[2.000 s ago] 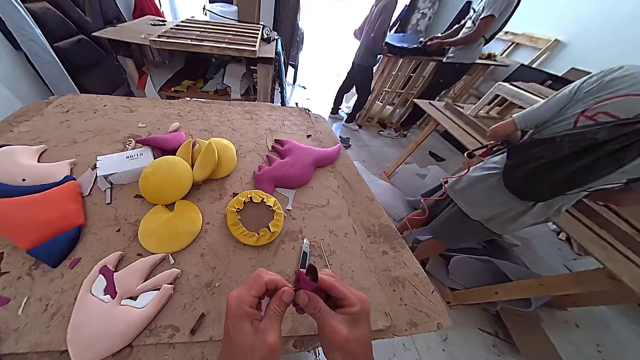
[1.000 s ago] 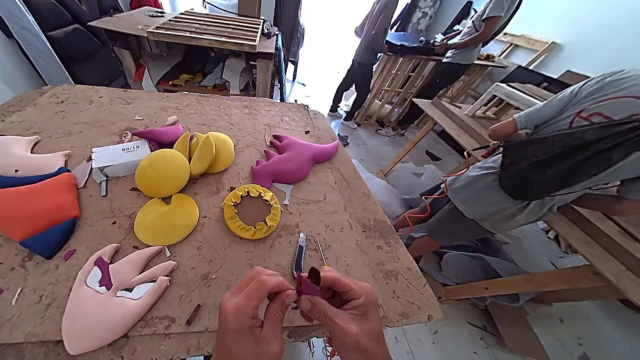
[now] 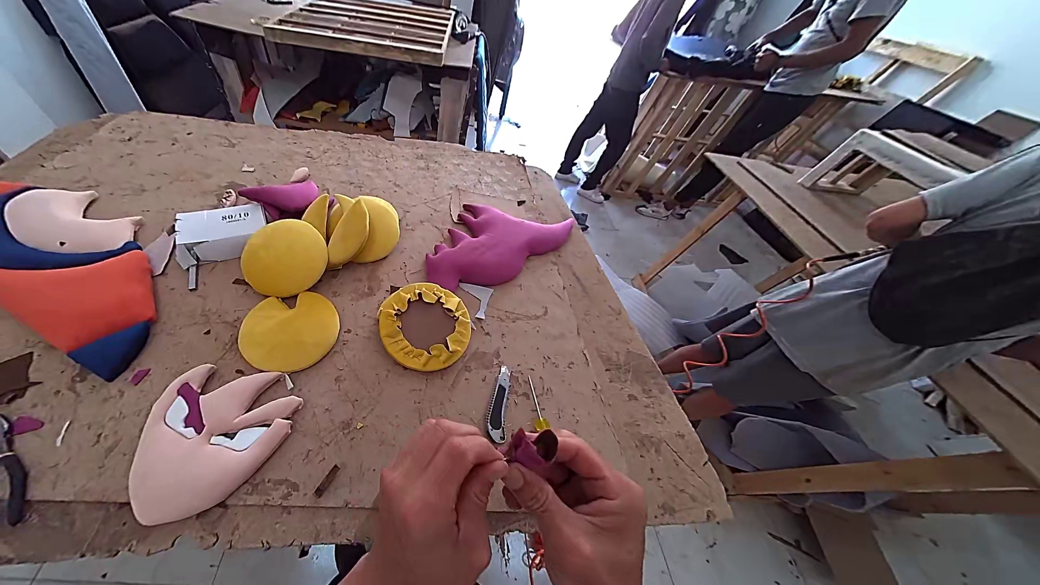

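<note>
My right hand (image 3: 589, 504) grips a small purple fabric-covered piece (image 3: 530, 452) with a dark brown part, over the table's near edge. My left hand (image 3: 443, 496) pinches the left side of the same piece with thumb and forefinger. Just beyond the fingers lie a utility knife (image 3: 498, 406) and a thin tool with a yellow handle (image 3: 541, 423). Farther up the table are a yellow ring with gathered fabric (image 3: 390, 335), a padded magenta shape (image 3: 508, 246) and several yellow padded discs (image 3: 284, 258). A pink padded face-like piece (image 3: 191, 471) with white and purple insets lies to the left.
The worn work table (image 3: 569, 366) carries a white box (image 3: 218, 234), an orange and blue padded piece (image 3: 81, 301), dark-handled pliers (image 3: 14, 479) and scraps. A person in grey (image 3: 829, 317) stands close on the right, with an orange cord (image 3: 723, 349). Two people work at the back.
Both hands stay together on the small purple piece, with small shifts of the fingers and of the piece. The view has turned slightly, and the dark-handled pliers now show at the left edge.
</note>
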